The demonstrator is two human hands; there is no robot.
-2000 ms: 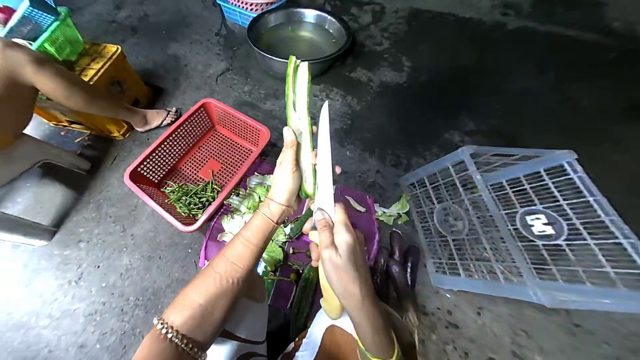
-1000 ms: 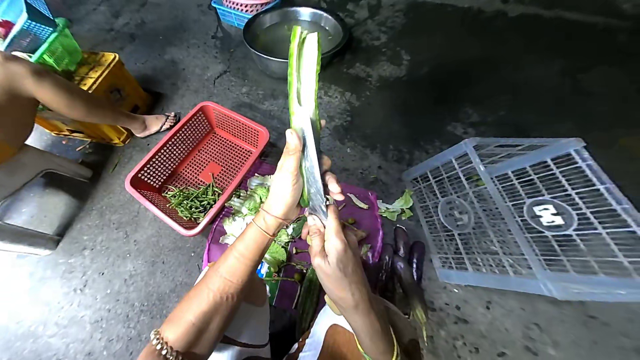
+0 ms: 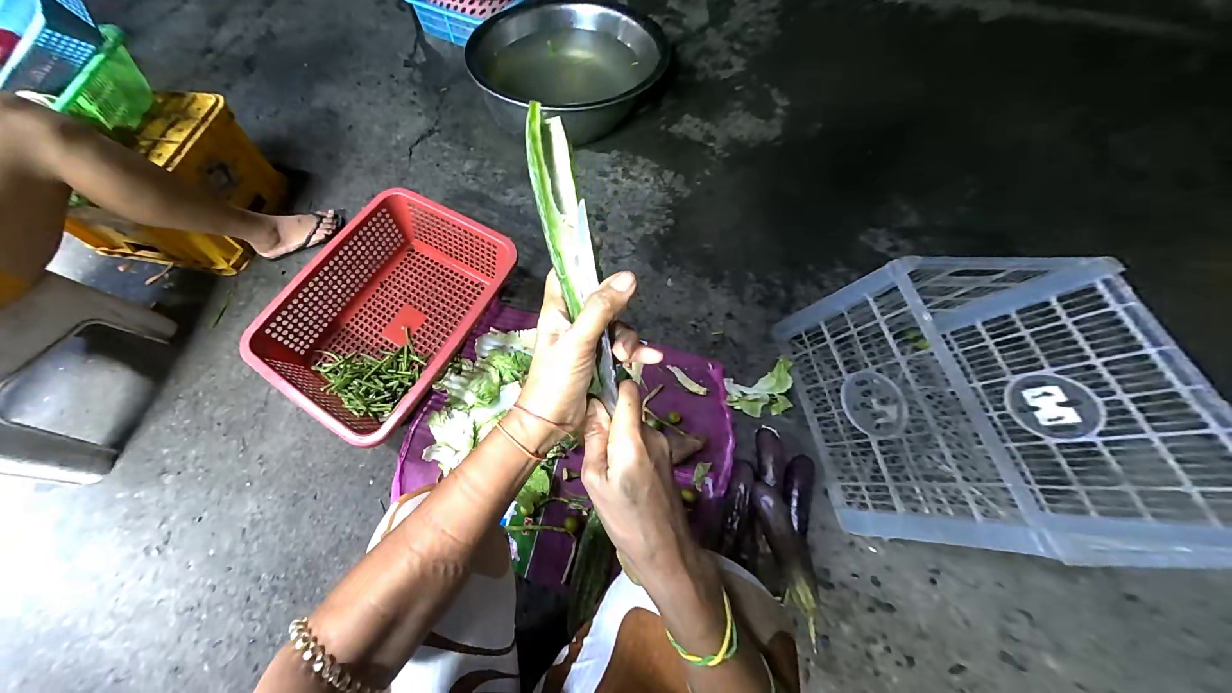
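My left hand (image 3: 577,346) is wrapped around a long green vegetable (image 3: 549,207), whose upper end shows a split with pale flesh inside. In my right hand (image 3: 626,462) is a knife; its blade (image 3: 583,236) points up along the vegetable's right side, partly behind my left fingers, and its handle is hidden. Below both hands lies a purple mat (image 3: 712,414) with leafy trimmings (image 3: 481,385), stalks and small round green vegetables. Several eggplants (image 3: 770,481) rest at its right edge. A dark green long vegetable (image 3: 592,568) lies between my knees.
A red plastic basket (image 3: 500,252) with cut green beans (image 3: 371,380) stands left. A metal basin (image 3: 486,82) of water is beyond, a grey plastic crate (image 3: 924,529) right. Another person's sandalled foot (image 3: 298,233) is by a yellow crate (image 3: 207,183); a chair leg (image 3: 58,448) stands at left.
The knife, raised clear to the right of the vegetable two seconds ago, is now against it. The vegetable's top now leans more to the left.
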